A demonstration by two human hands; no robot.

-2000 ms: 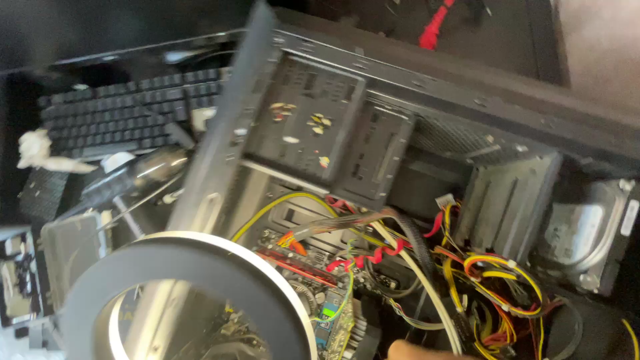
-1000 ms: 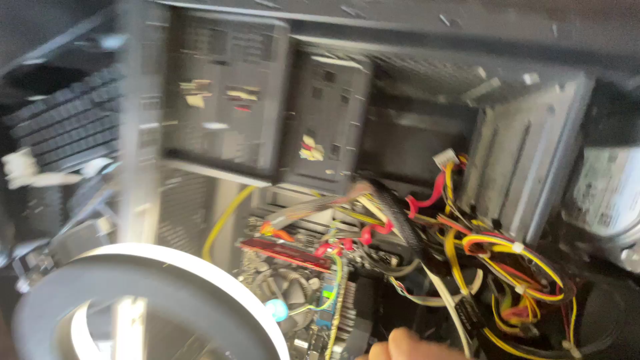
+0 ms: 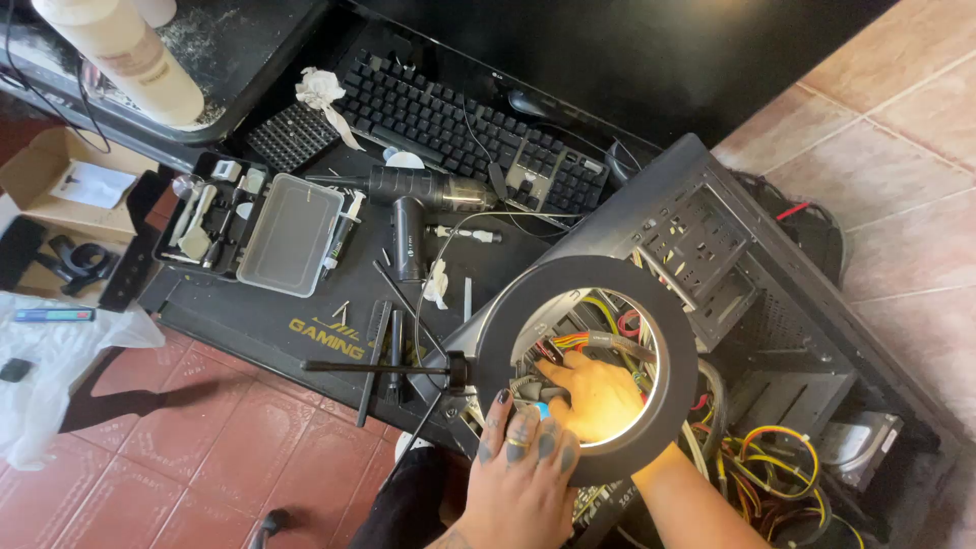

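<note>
An open computer case (image 3: 686,145) lies tilted at the right, its inside lit by a round ring lamp (image 3: 677,366). Through the ring my right hand (image 3: 598,393) reaches in, fingers bent by a grey part that looks like the CPU fan (image 3: 534,390) with a blue centre. My left hand (image 3: 526,450) rests with its fingers at the ring's lower left edge, near the same fan; its fingertips partly overlap the opening. Whether either hand grips something cannot be told. A sleeved bundle of coloured power wires (image 3: 602,341) runs just above my right hand.
Loose yellow, red and black cables (image 3: 778,457) fill the case's lower right. On the desk lie a keyboard (image 3: 473,130), a handheld air blower (image 3: 412,187), a black brush (image 3: 395,351) and an opened tool box (image 3: 217,213). A white bottle (image 3: 130,65) stands upper left; a cardboard box (image 3: 84,198) is below.
The view has swung widely toward the desk. My left hand, not seen in the earlier frames, is now at the ring lamp. My right hand, earlier at the bottom edge, now reaches in by the fan.
</note>
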